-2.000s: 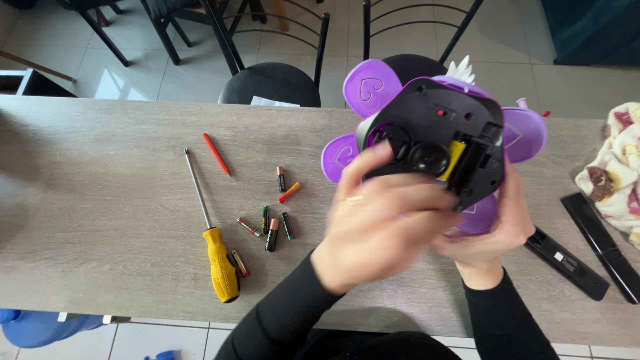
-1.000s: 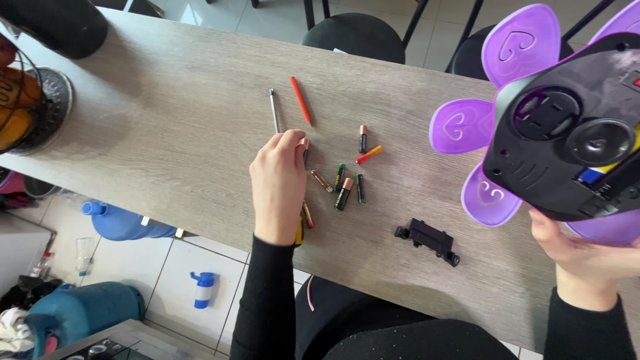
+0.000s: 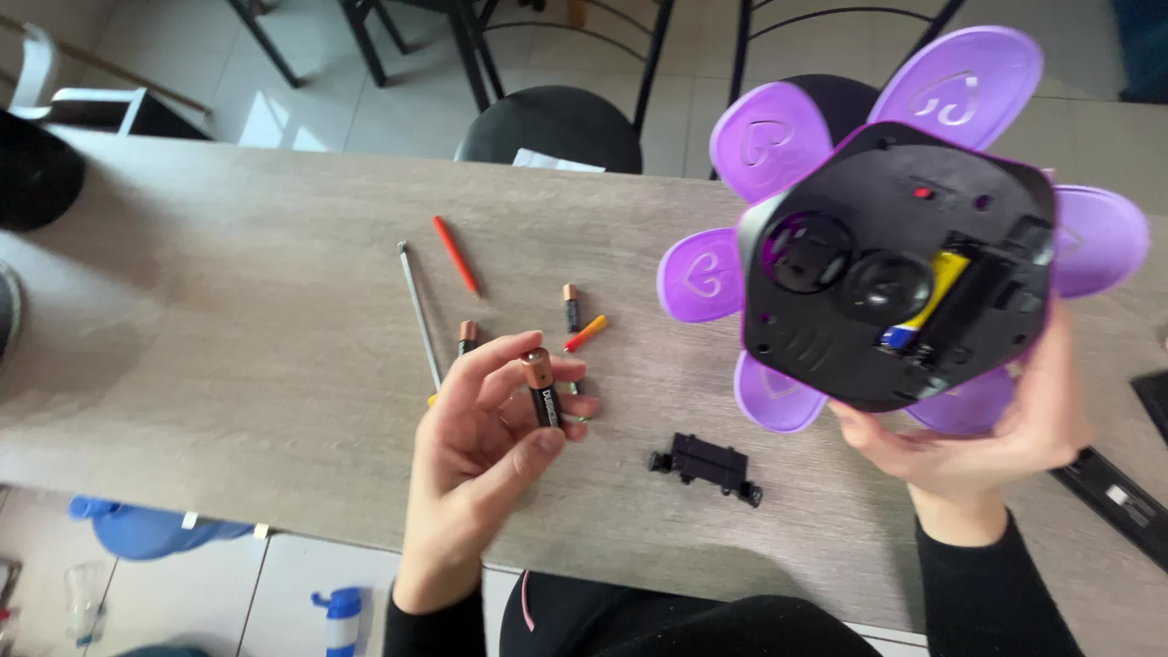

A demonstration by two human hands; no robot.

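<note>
Between the thumb and fingers of my left hand (image 3: 497, 456) is an AA battery (image 3: 542, 388) with a copper-coloured top. My right hand (image 3: 985, 443) grips the lower edge of a purple flower-shaped toy (image 3: 812, 351), its black underside facing me. One yellow and blue battery (image 3: 926, 301) lies in the toy's battery compartment. A black plastic part with small wheels (image 3: 707, 464) rests on the table below the toy. Near my left hand lie a black and copper battery (image 3: 571, 308), an orange and red battery (image 3: 586, 333) and another copper-topped battery (image 3: 467, 336), with others partly hidden behind my fingers.
Left of the batteries lie a screwdriver (image 3: 420, 315), its handle hidden by my hand, and a red pen-like stick (image 3: 456, 255). Black flat objects (image 3: 1118, 506) are at the table's right. Black chairs (image 3: 557, 128) stand beyond the far edge of the wooden table (image 3: 228, 365).
My left hand has moved from near the screwdriver and now holds a battery up. Two seconds ago it was at the toy's underside. My right hand still holds the toy.
</note>
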